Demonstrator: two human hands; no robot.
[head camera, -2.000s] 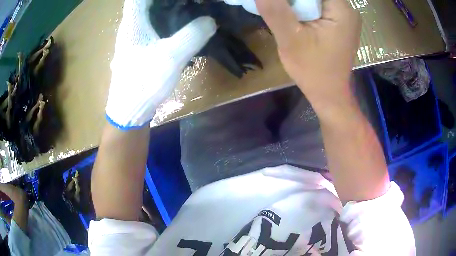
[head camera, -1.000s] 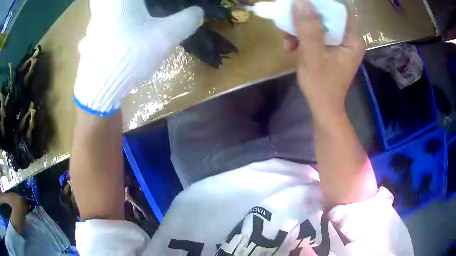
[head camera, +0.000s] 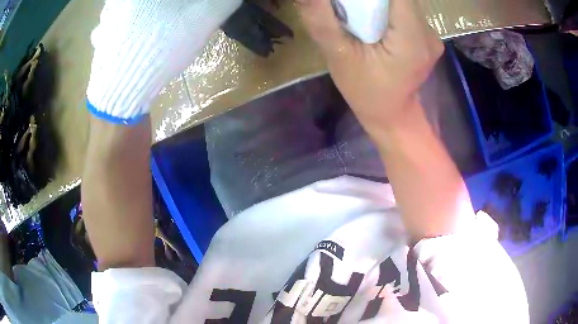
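Note:
A black feathered piece (head camera: 256, 28) lies over the tan table (head camera: 304, 54) at the top edge of the view, and only its dark tail end shows. My left hand (head camera: 158, 44), in a white knit glove with a blue cuff, is beside it; its fingers are cut off by the top edge, so its grip is hidden. My bare right hand (head camera: 380, 69) holds the white glue bottle (head camera: 366, 19); its fingertips and the bottle's nozzle are not clearly visible.
Several black pieces with tan stick-like parts (head camera: 28, 139) lie at the table's left end. A blue crate (head camera: 180, 215) stands left of my lap. Blue crates (head camera: 516, 183) are at the right, with crumpled clear plastic (head camera: 500, 57). Another person's sleeve (head camera: 41, 288) shows at lower left.
The black piece and my gloved hand now sit higher, partly out of view. My right hand has turned and moved left with the bottle, whose nozzle no longer shows.

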